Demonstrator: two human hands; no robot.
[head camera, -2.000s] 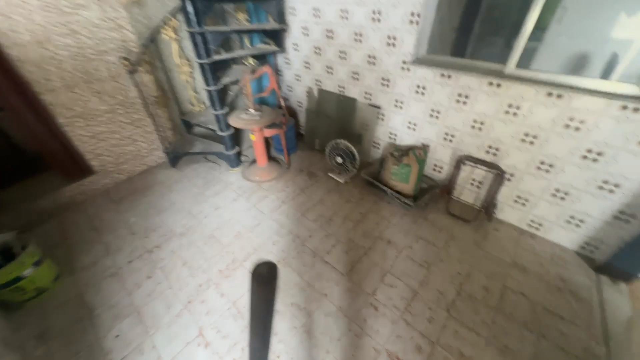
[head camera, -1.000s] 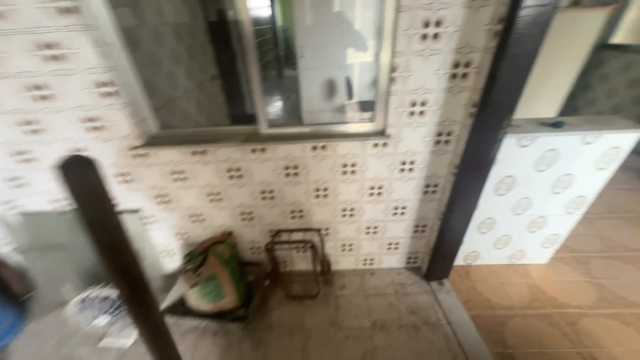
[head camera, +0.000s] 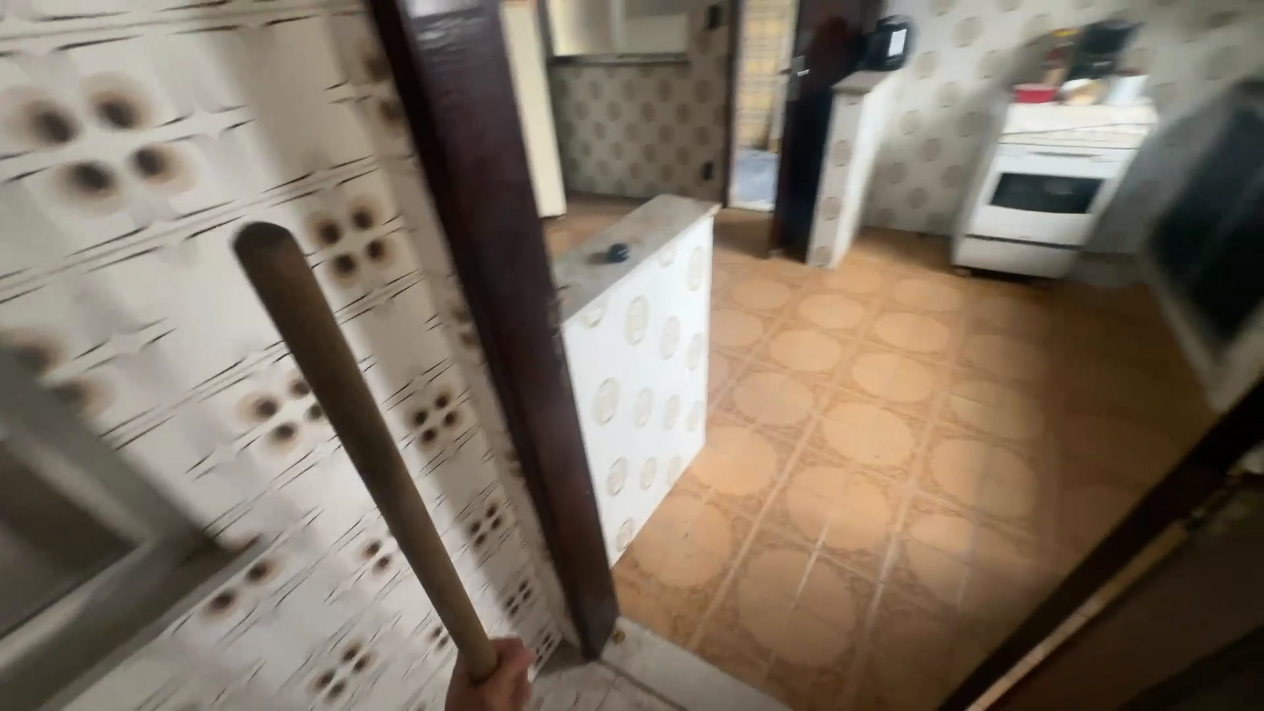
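Note:
A long wooden pole (head camera: 365, 434), like a tool handle, slants up and to the left across the near view, its rounded end uppermost. Around its lower visible part is my left hand (head camera: 491, 676), closed, at the bottom edge; only the fist shows. The pole's lower end is out of view. Behind the pole stands a patterned tile wall (head camera: 197, 326), and the dark wooden doorpost (head camera: 513, 336) rises to the right of my hand. My right hand is not in view.
A doorway opens onto an orange-brown tiled floor (head camera: 869, 425). A low tiled partition (head camera: 642, 385) stands just inside, with a small dark object (head camera: 618, 253) on its top. Farther back is a white stove (head camera: 1047, 197) with items on it. A dark edge (head camera: 1116, 563) crosses the lower right.
The view has swung far to the right, from the room with the shelf, fan and sack to the doorway. The pole is in view throughout; my left hand has come into view on it.

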